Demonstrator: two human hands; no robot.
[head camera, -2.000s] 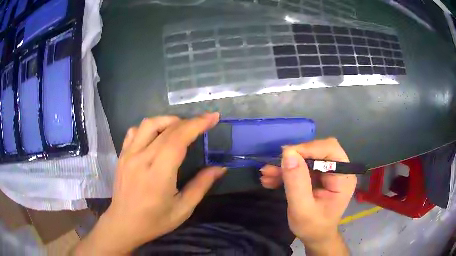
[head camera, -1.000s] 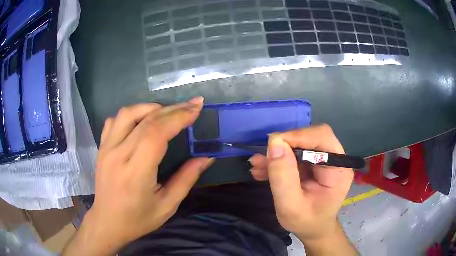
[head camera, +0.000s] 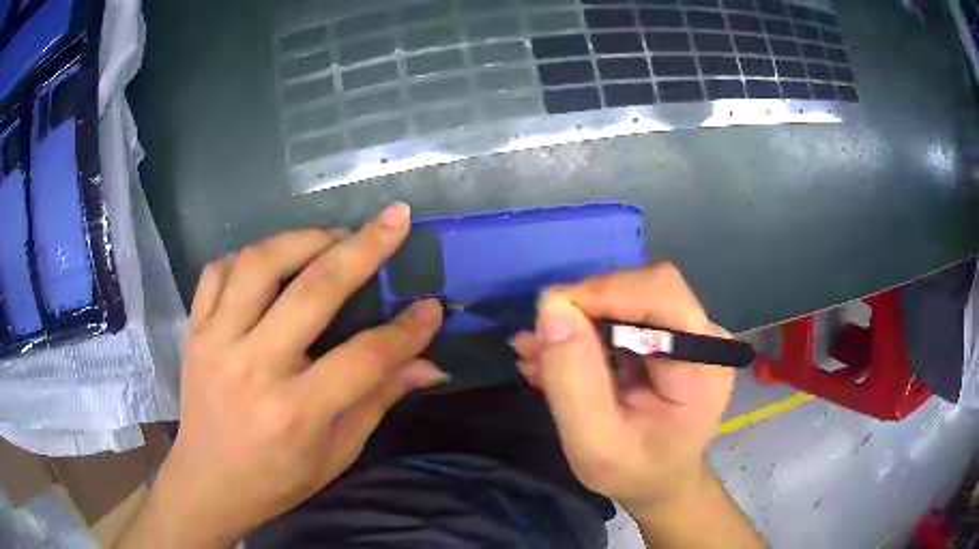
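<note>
A blue-violet phone case (head camera: 537, 247) lies lengthwise with its camera cutout at the left, the dark tabletop showing through. My left hand (head camera: 290, 343) holds the cutout end, one fingertip at the upper edge and another pressed inside just below the cutout, where it hides most of the small black pad. My right hand (head camera: 623, 375) is shut on the black tweezers (head camera: 698, 346), whose tips reach into the case beside that fingertip. A clear sticker sheet (head camera: 429, 102) lies behind, with black rectangles at the right and empty outlines at the left.
A glossy black blister tray (head camera: 102, 214) with blue cases stands at the left on white ribbed packing sheet (head camera: 97, 391). A red stool (head camera: 880, 365) and a grey floor with a yellow line show at the lower right. The dark green tabletop (head camera: 751, 214) curves off at the right.
A left fingertip has moved from the lower edge onto the pad area below the cutout. The tweezer tips are drawn back slightly right of the pad. The whole view has shifted a little.
</note>
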